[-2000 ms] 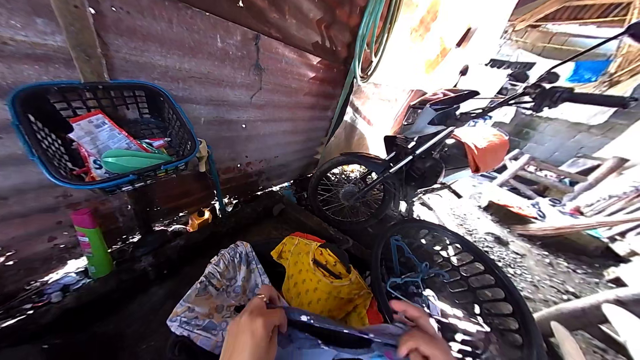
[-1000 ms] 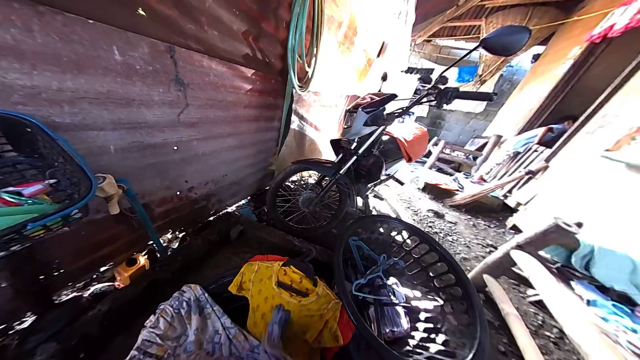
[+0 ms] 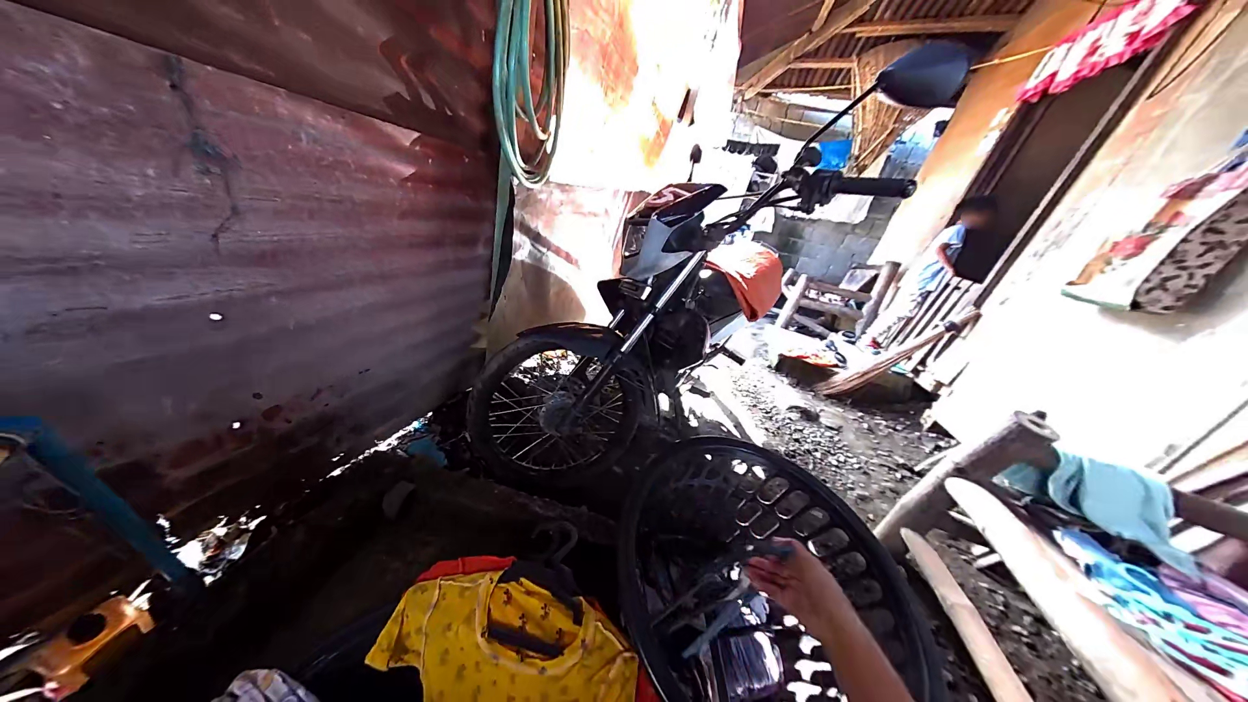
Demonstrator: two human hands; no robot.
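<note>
My right hand reaches over a round black plastic basket with an openwork wall, its fingers at a dark bluish hanger. More hangers and a dark bundle lie inside that basket. My left hand is out of the frame. To the left of the basket, a yellow patterned shirt lies spread on a hanger, with red cloth under it. A bit of patterned grey cloth shows at the bottom edge.
A motorcycle stands beyond the basket, near a rusty metal wall with a coiled hose. Wooden poles and a bench with cloths are at right. A person is by a doorway. A blue pipe stands left.
Two seconds ago both my hands held greyish cloth beside the yellow shirt; now my right hand is over the basket and my left is out of sight. The view has swung right.
</note>
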